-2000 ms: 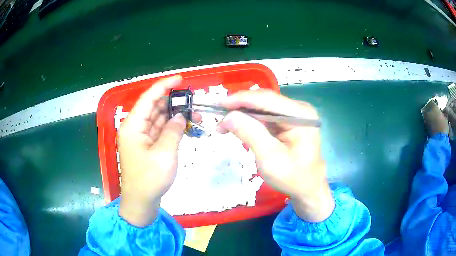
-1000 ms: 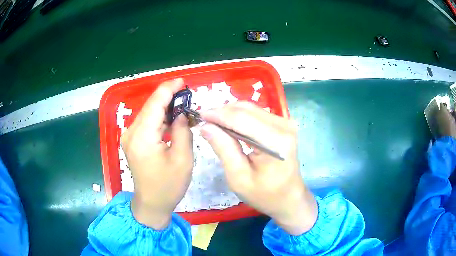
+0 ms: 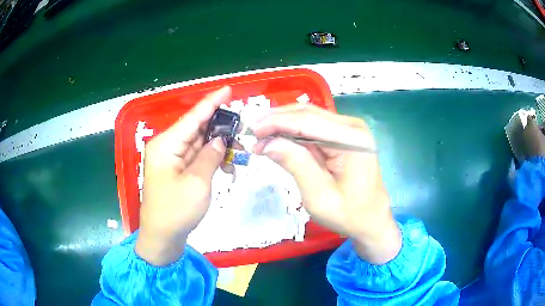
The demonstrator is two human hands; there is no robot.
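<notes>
My left hand (image 3: pixel 179 179) holds a black device housing (image 3: pixel 224 124) upright between thumb and fingers over the tray. A flex cable with a small module (image 3: pixel 238 157), yellow-gold and blue, hangs from the housing's lower edge. My right hand (image 3: pixel 334 173) holds thin grey tweezers (image 3: pixel 340 144); their tips are near the housing's right side, blurred, and I cannot tell whether they grip anything. The red tray (image 3: pixel 126 173) lies below both hands. Small white pads (image 3: pixel 239 221) cover much of its floor.
Black units (image 3: pixel 323 39) lie on the dark green belt beyond the white edge strip (image 3: pixel 382 76). A yellow sheet (image 3: pixel 239 280) sticks out under the tray's near edge. At right, another person's blue sleeve (image 3: pixel 519 203) and hand hold cream-white sheets (image 3: pixel 515 132). Another blue sleeve (image 3: pixel 12 263) is at left.
The housing now shows a dark inner face instead of a white patch. The right hand and tweezers have moved right, away from the housing's lower edge, uncovering the flex cable. The belt units have shifted right.
</notes>
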